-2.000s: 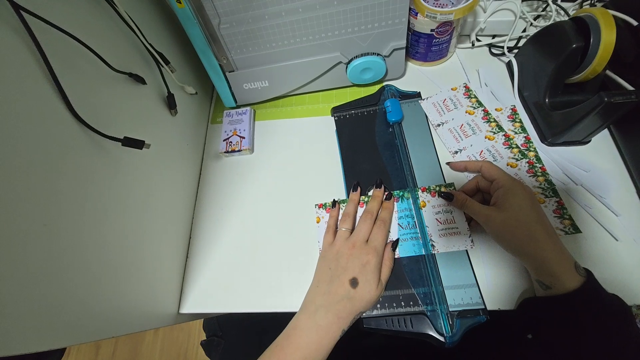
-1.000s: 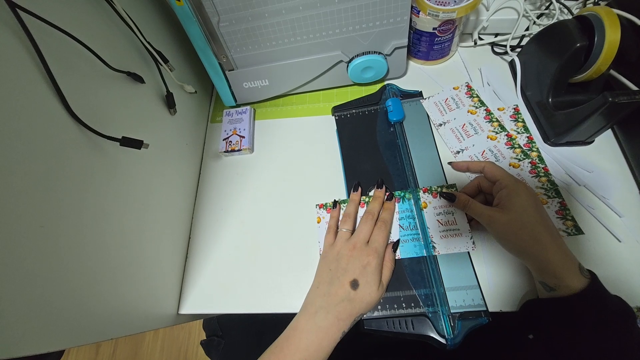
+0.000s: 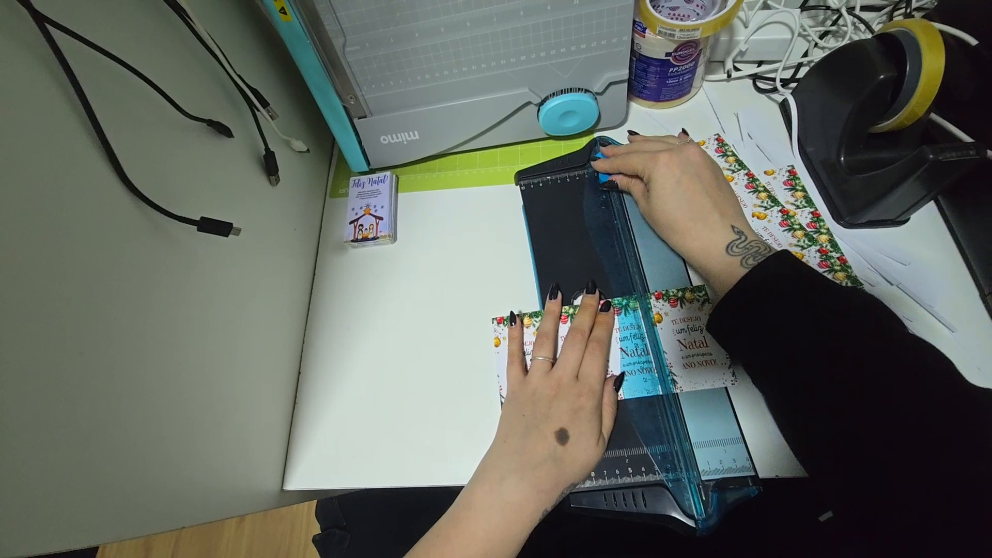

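Note:
My left hand lies palm down, fingers spread, pressing a strip of printed Christmas cards onto a sliding-blade paper trimmer. The strip runs crosswise beneath the trimmer's clear blue rail, with one card showing to its right. My right hand grips the blue cutter slide at the rail's far end; the fingers hide most of it. More printed card strips lie right of the trimmer, partly behind my right wrist. A small stack of nativity cards sits to the left.
A grey and teal mimo guillotine cutter stands at the back on a green cutting mat. Behind the trimmer are tape rolls; a black tape dispenser is at right, near tangled cables. Black cables hang at left.
My right hand has moved from the right edge of the card strip to the cutter slide at the rail's far end. My left hand stays on the strip.

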